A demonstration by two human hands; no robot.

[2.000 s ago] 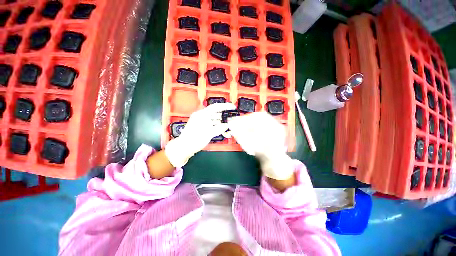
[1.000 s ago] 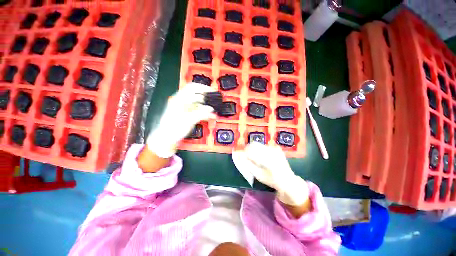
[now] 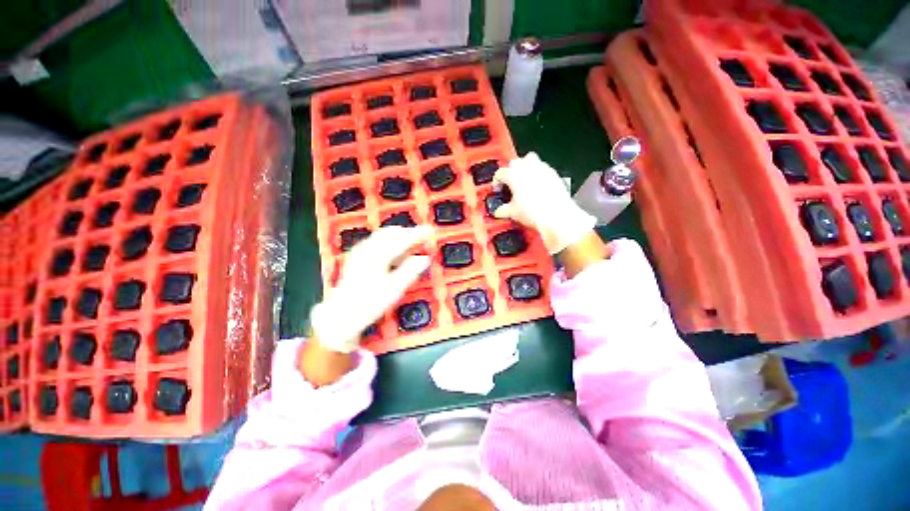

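Note:
An orange-red foam tray point(image 3: 333, 247) lies in front of me with black modules in its square pockets. My right gloved hand point(image 3: 542, 204) is at the tray's right column, with thumb and fingertips around a black module point(image 3: 496, 203) at its pocket. My left gloved hand point(image 3: 369, 284) is over the tray's left front part, thumb and fingers apart, with nothing visible between them. It hides some pockets. Front-row modules, such as one module point(image 3: 471, 301), show a round ring. A white wiping cloth point(image 3: 477, 361) lies flat on the green mat point(image 3: 399, 384) before the tray.
A solvent bottle point(image 3: 602, 197) with its metal lid raised stands right of my right hand. A second white bottle point(image 3: 523, 80) stands at the far edge. Stacked foam trays rise at left point(image 3: 215, 225) and right point(image 3: 688, 170). A blue crate point(image 3: 810, 419) is below right.
The view has shifted and shows more of the bench's far side. My left hand has let go of the black module. My right hand has left the cloth and moved to a right-column module.

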